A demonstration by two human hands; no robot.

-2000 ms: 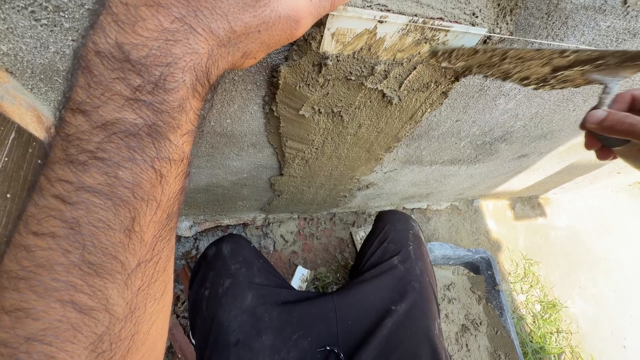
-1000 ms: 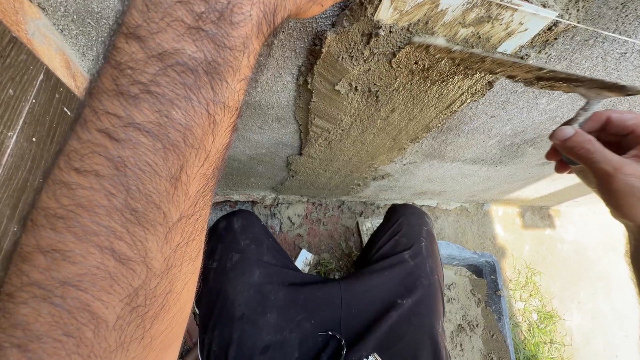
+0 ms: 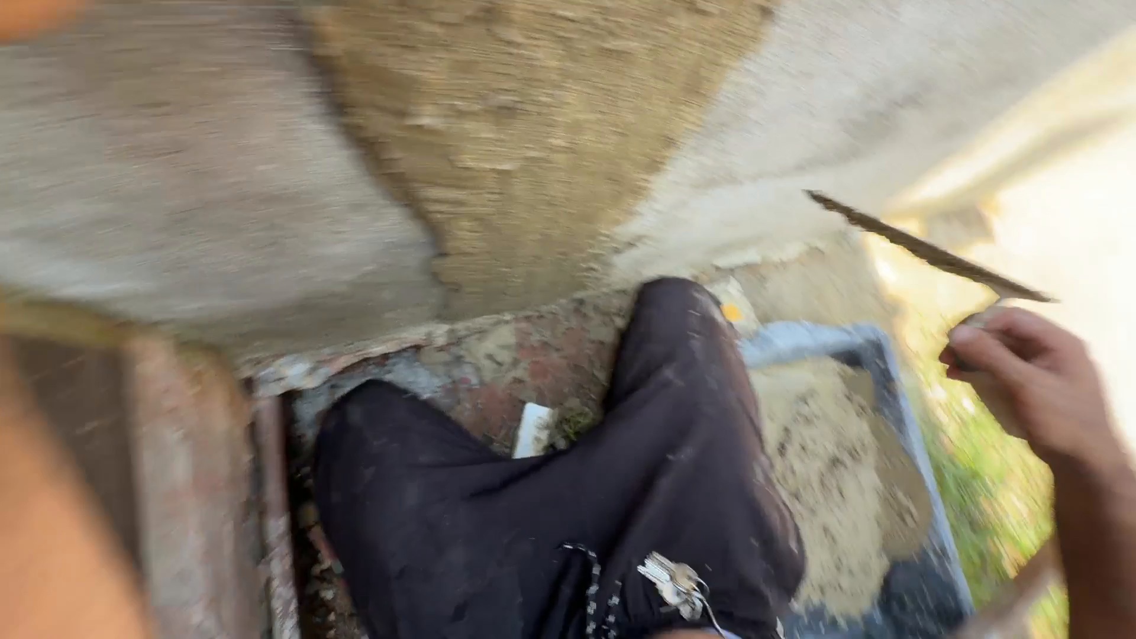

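My right hand [image 3: 1021,373] grips the handle of a plastering trowel [image 3: 927,251], its thin blade seen edge-on, held out from the wall above the grass. Wet mortar [image 3: 524,160] covers a tapering patch on the rough grey wall [image 3: 195,177]. Below the trowel, beside my right knee, sits a blue-grey tub [image 3: 914,426] holding wet mortar mix [image 3: 825,470]. Only a blurred part of my left arm shows at the left edge, and a blurred bit of skin at the top left corner; the left hand itself cannot be made out.
My knees in dark trousers [image 3: 532,524] face the foot of the wall. A white tile piece [image 3: 532,429] lies between them on the rubble-strewn ground. A worn wooden board [image 3: 191,479] stands at left. Keys [image 3: 676,584] hang at my lap. Grass [image 3: 998,488] grows right of the tub.
The trowel has come away from the mortar on the upper wall and moved down towards the tub's side. The view has tipped downward, and the white strip on the wall is out of sight.
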